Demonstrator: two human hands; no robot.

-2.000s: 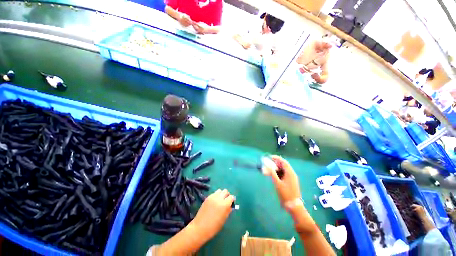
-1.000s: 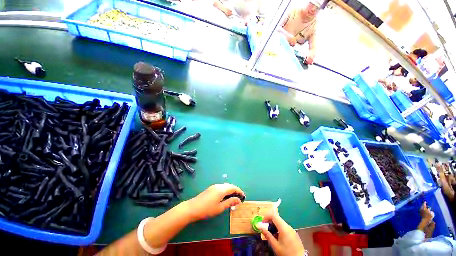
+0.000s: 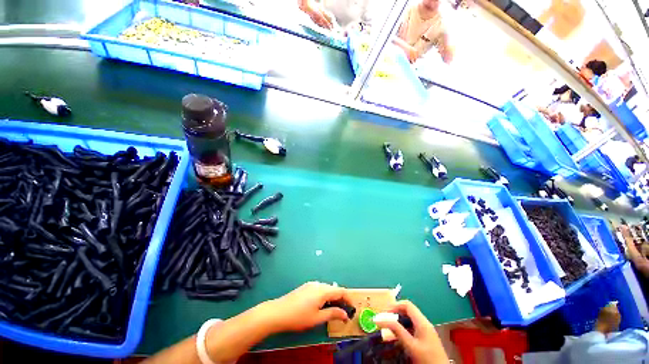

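Observation:
The brown block lies at the near edge of the bench with the green round piece on it. My left hand is over the block's left side, its fingers closed on a small black fitting. My right hand is at the block's right side and holds an assembled piece; its white part shows beside the green piece and its black stem is partly hidden by the fingers. Black stems lie heaped to the left.
A large blue tray of stems stands left, a dark brown bottle behind the heap. White bottles, a crumpled wipe and blue trays stand right. Assembled pieces lie along the belt. People sit opposite.
My right hand has come down from above the bench to the block with its piece. My left hand has moved from beside the heap onto the block, closer to the green piece.

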